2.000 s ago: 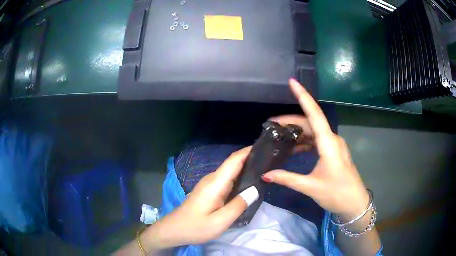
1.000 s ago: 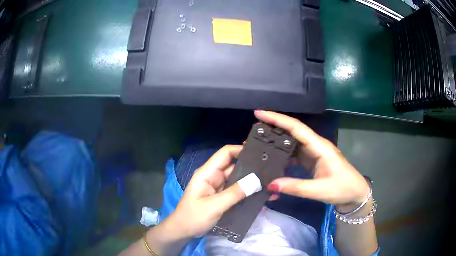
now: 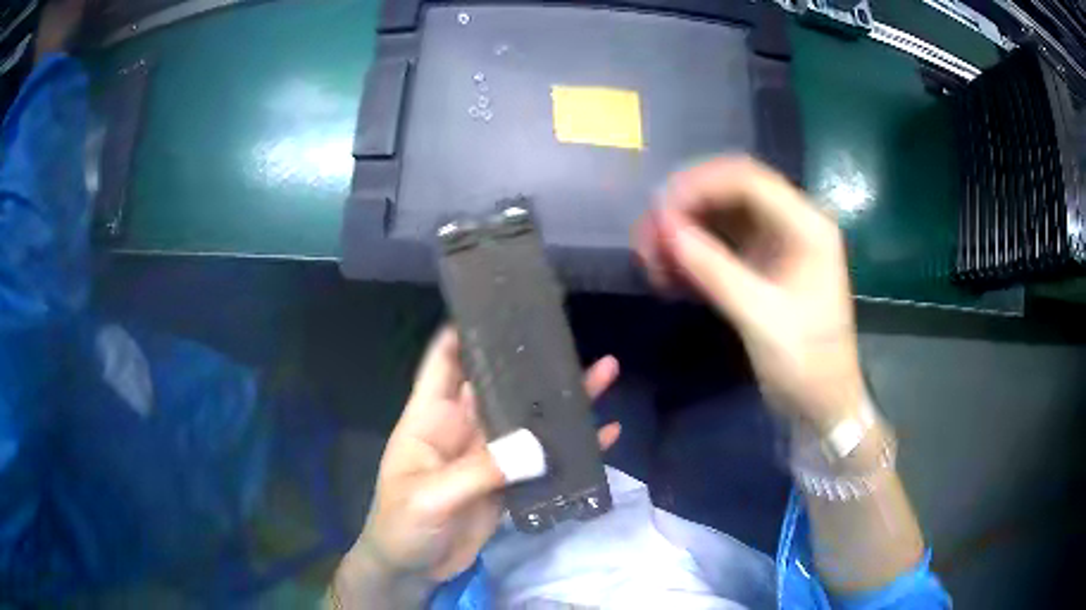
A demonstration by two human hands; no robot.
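My left hand [image 3: 435, 483], with white tape on the thumb, holds a dark carrier plate [image 3: 518, 340] near its lower end. The plate stands nearly lengthwise, with shiny fittings at its upper end, over the near edge of the black lid [image 3: 667, 221]. My right hand [image 3: 762, 274] is off the plate, raised over the lid's near right part. It is blurred, with thumb and fingertips close together; whether it holds something cannot be told. Several small nuts [image 3: 481, 101] lie on the lid left of the yellow label [image 3: 598, 117].
The lid lies on a green bench [image 3: 256, 155]. Stacked black plates [image 3: 1018, 173] stand at the right bench edge. Another plate [image 3: 119, 149] lies at the left. A person's blue sleeve [image 3: 45, 179] is at the far left. Silver rails [image 3: 905, 48] run at the upper right.
My right hand has let go of the plate and moved up over the lid. My left hand has brought the plate left and turned it more upright in the picture. A blue sleeve has reached in at left.
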